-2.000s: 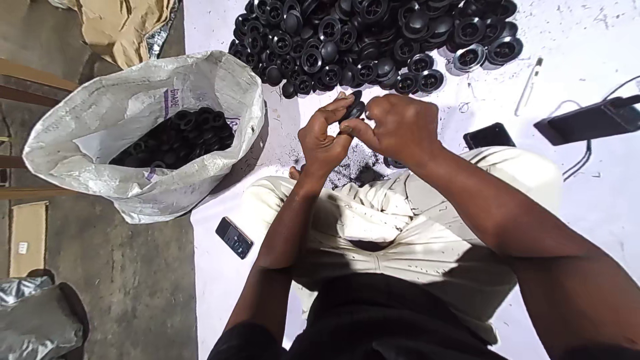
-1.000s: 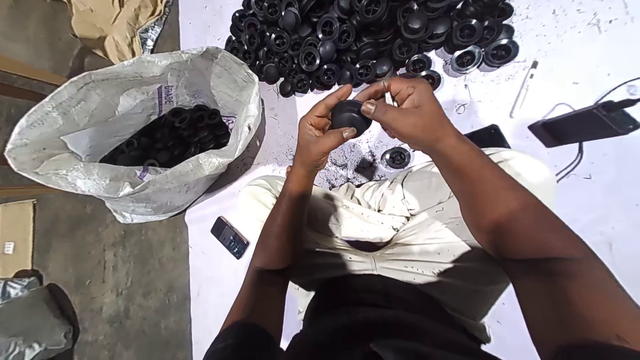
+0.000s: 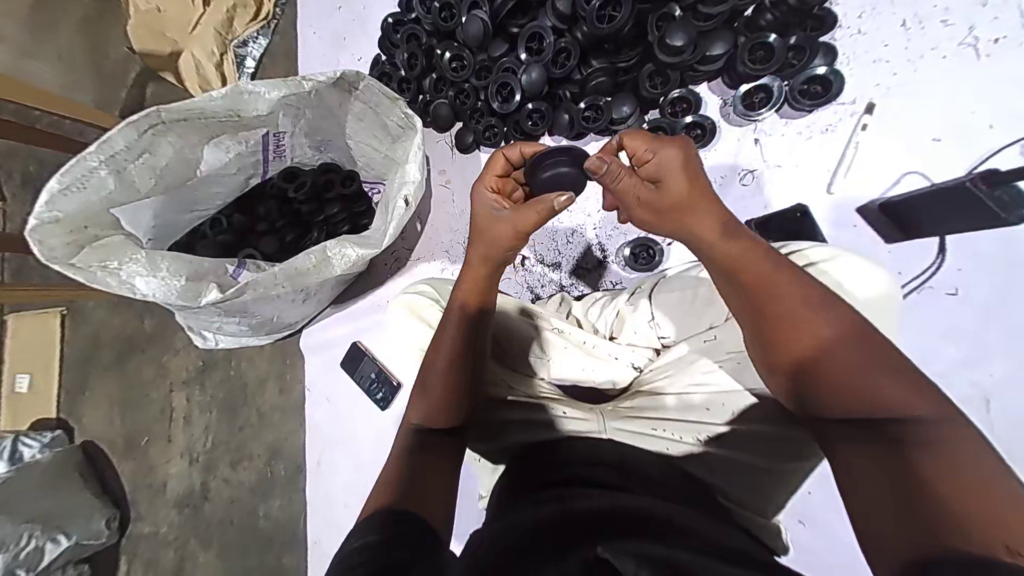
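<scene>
My left hand (image 3: pixel 512 196) holds a round black plastic or rubber part (image 3: pixel 557 170) by its rim, its domed side facing up. On the part's right edge, the thumb and fingertips of my right hand (image 3: pixel 652 180) are pinched together; whether they grip the rim or something small is hard to tell. Beyond both hands lies a large pile of similar black round parts (image 3: pixel 560 64), some showing spoked insides. A single spoked part (image 3: pixel 642 254) rests on the white sheet below my right hand, beside a small dark square piece (image 3: pixel 590 266) and scattered black scraps.
An open white woven sack (image 3: pixel 248 300) with black parts inside stands at the left. A phone (image 3: pixel 371 376) lies near my left knee. To the right are a dark flat device (image 3: pixel 788 224), a black device with a cable (image 3: pixel 944 206) and a white pen-like tool (image 3: pixel 850 148).
Two seconds ago the black part was tilted between both hands, close to the pile; now its domed side shows. The spoked part on the sheet, mostly hidden by my right hand then, is in plain sight.
</scene>
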